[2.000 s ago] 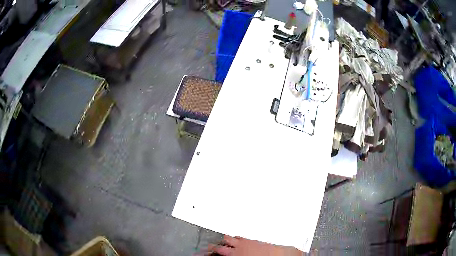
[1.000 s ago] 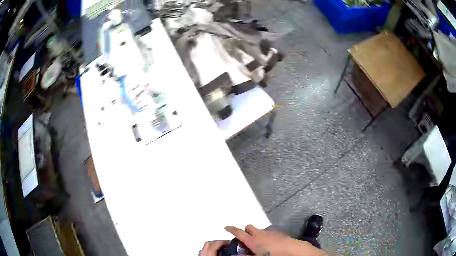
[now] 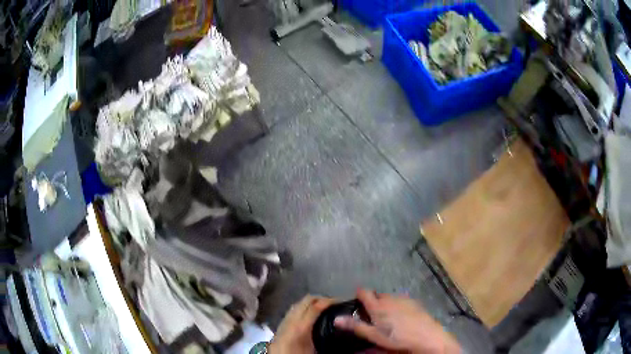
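A glossy black flask (image 3: 331, 333) is at the bottom centre, between my two hands, partly cut off by the lower edge. My left hand (image 3: 296, 328) is curled around its left side. My right hand (image 3: 403, 323) is on its right side and top, with the fingers over its upper part; this hand is somewhat blurred. A small pale shiny spot shows near the right fingertips. The underside of the flask is hidden.
Heaped grey-white cloth pieces (image 3: 194, 256) and pale bundles (image 3: 173, 110) lie on the left, beside the white table's edge (image 3: 114, 276). A blue crate (image 3: 443, 104) with cloth is at upper right. A brown-topped table (image 3: 498, 231) stands at right. Grey floor lies between.
The view has swung to the right, and the white machine table has moved off to the left edge. Two seconds ago one hand showed; both hands hold the black flask since the middle frame.
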